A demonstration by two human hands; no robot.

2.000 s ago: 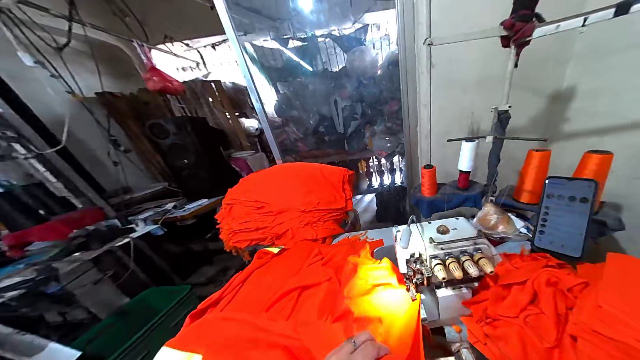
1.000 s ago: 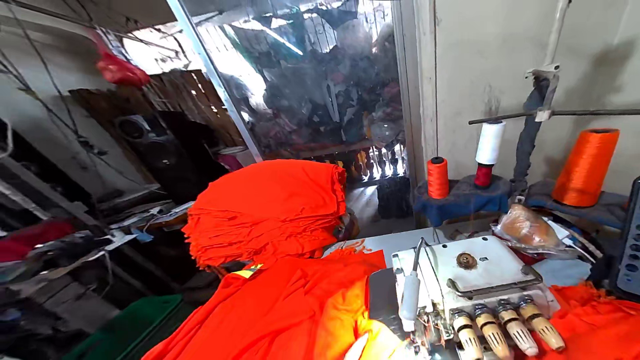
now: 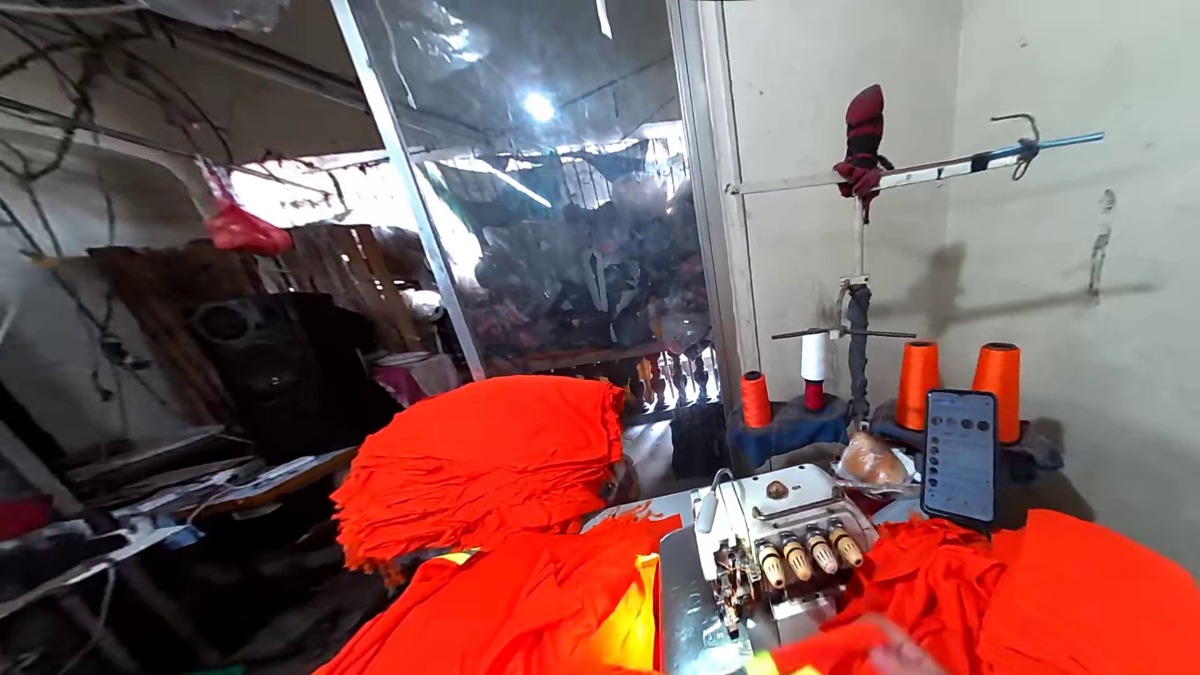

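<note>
My right hand point(image 3: 898, 647), blurred at the bottom edge, is on an orange fabric piece point(image 3: 825, 647) with yellow-green trim; its fingers seem closed on the cloth. It is in front of a white overlock sewing machine point(image 3: 797, 492) with several tension dials. My left hand is out of view. Orange cloth point(image 3: 525, 600) with a brightly lit yellow part point(image 3: 630, 619) lies left of the machine. Behind it rises a tall stack of orange fabric pieces point(image 3: 487, 450). More orange cloth point(image 3: 1087, 591) is heaped on the right.
Orange thread cones point(image 3: 917, 384), a white spool point(image 3: 815, 356) and a smaller orange cone point(image 3: 756, 398) stand behind the machine. A lit phone point(image 3: 958, 455) leans beside a plastic-wrapped item point(image 3: 872, 461). A thread stand point(image 3: 859, 347) rises behind. A cluttered table point(image 3: 253, 483) is at left.
A hand seen on the cloth left of the machine two seconds ago is no longer there. A hand now shows right of the machine's front with orange fabric. The view has shifted.
</note>
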